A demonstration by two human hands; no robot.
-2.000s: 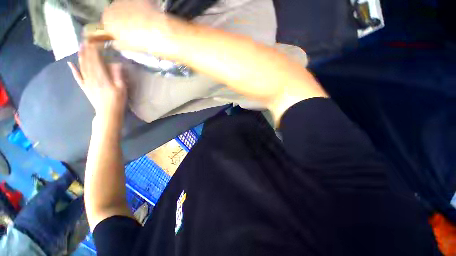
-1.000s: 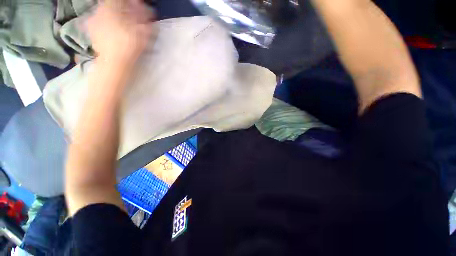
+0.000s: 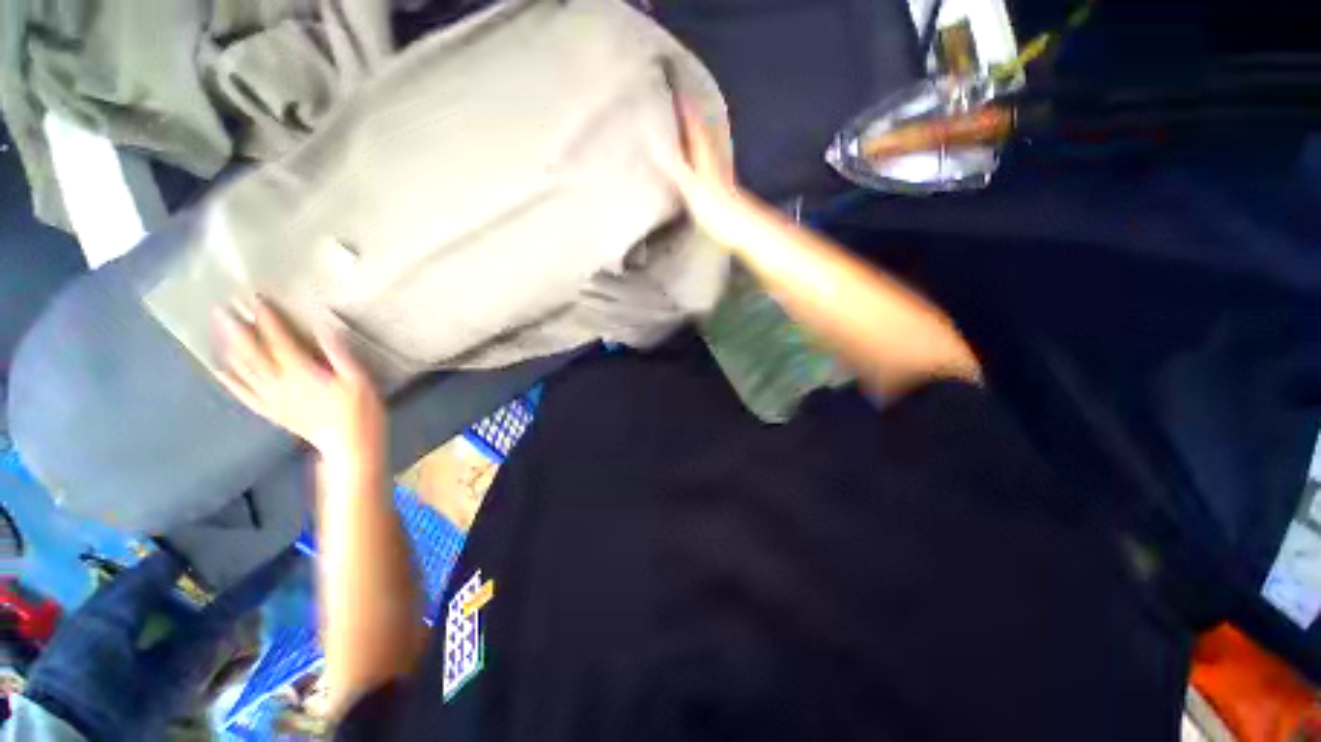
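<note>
A beige garment (image 3: pixel 478 189) lies spread over the dark grey padded pressing board (image 3: pixel 131 406). My left hand (image 3: pixel 290 370) lies flat on its lower left part, fingers apart. My right hand (image 3: pixel 703 167) is on the garment's right part, a little blurred; whether its fingers grip cloth is unclear. The steam iron (image 3: pixel 934 138), silver with a brown-orange handle, stands at the board's right end, away from both hands.
A crumpled khaki-green heap (image 3: pixel 275 87) lies at the far left, beside a white strip (image 3: pixel 94 189). A yellow hose (image 3: pixel 1055 41) runs from the iron. Blue crates (image 3: pixel 507 420) are below the board. Orange cloth (image 3: pixel 1257 689) shows at lower right.
The iron was under my right hand and is now released at the right end. My right hand has moved back onto the garment. The garment has been shifted and lies flatter; my left hand has moved nearer me.
</note>
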